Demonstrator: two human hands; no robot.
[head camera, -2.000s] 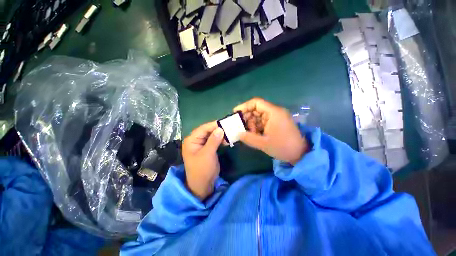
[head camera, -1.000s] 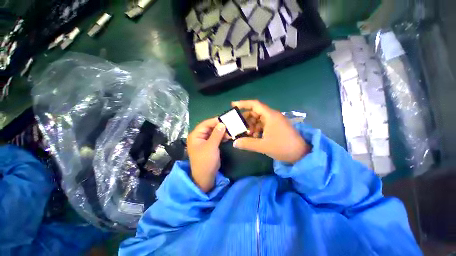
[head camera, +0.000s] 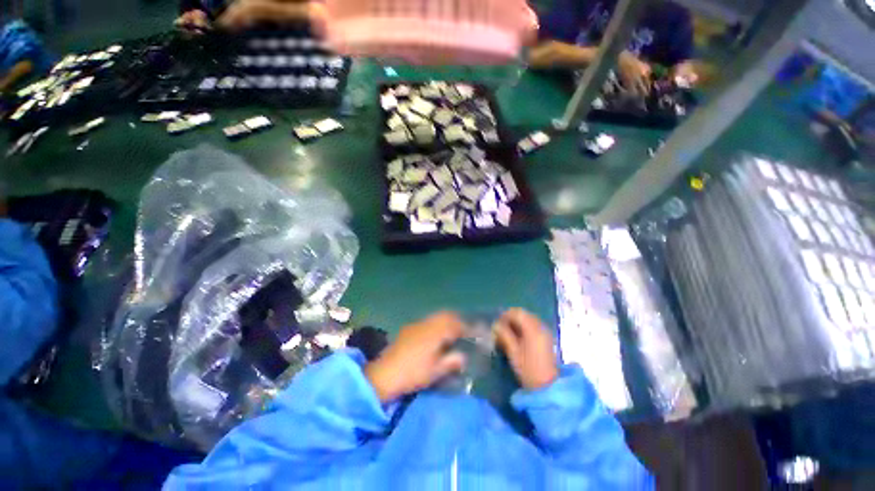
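Observation:
My left hand (head camera: 419, 356) and my right hand (head camera: 528, 347) are close together low in the middle of the view, fingertips facing each other. A blurred greyish, see-through patch (head camera: 480, 336) lies between the fingertips; I cannot tell what it is or whether either hand grips it. The black tray (head camera: 463, 242) ahead has two sections, both heaped with pale squares (head camera: 451, 192). A large clear plastic bag (head camera: 206, 182) on the left holds dark parts (head camera: 271, 312). The column of overlapping pale squares (head camera: 587, 316) is on the right, beside a clear plastic sleeve (head camera: 652, 336).
Stacked clear blister trays (head camera: 744, 288) stand far right. A metal upright (head camera: 672, 144) rises behind them. A pink fan (head camera: 427, 27) hangs at the top. Pale-and-dark rectangular pieces (head camera: 248, 127) lie spaced across the bench by a black compartment tray (head camera: 293, 72). Other people's hands (head camera: 628, 72) and blue sleeves show around.
The view has tilted up and shows more of the bench. The black piece with the white face is no longer visible between my hands. My hands have turned more palm-down and are blurred.

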